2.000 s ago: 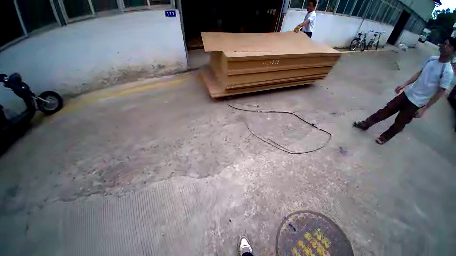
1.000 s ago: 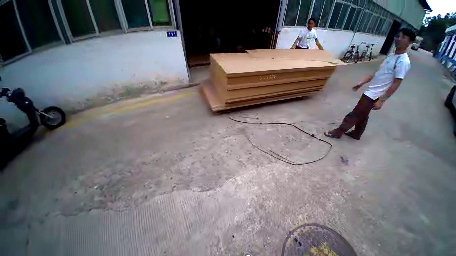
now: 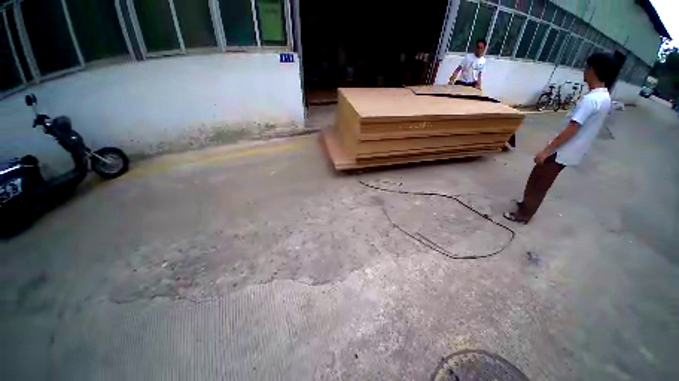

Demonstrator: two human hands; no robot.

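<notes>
A thick stack of tan-brown board sheets (image 3: 432,135) lies low on the concrete in front of a dark open doorway. Small printed marks show on its near edge. The lowest sheet sticks out at the left end. On top, towards the back right, a sheet (image 3: 450,91) lies with a dark gap under its near edge. A thin dark cable or rope (image 3: 454,197) lies in a loop on the ground in front of the stack. Neither my left hand nor my right hand is in view.
One person (image 3: 470,68) stands behind the stack's right end; another person (image 3: 581,134) stands at its right, facing away. A dark scooter (image 3: 59,160) stands by the left wall. Bicycles (image 3: 558,97) lean at the right wall. A manhole cover (image 3: 476,367) is at the bottom edge.
The top sheet, raised over the stack's left end two seconds ago, now lies further back and right. The nearer person has moved left towards the stack and turned away. The view has shifted slightly.
</notes>
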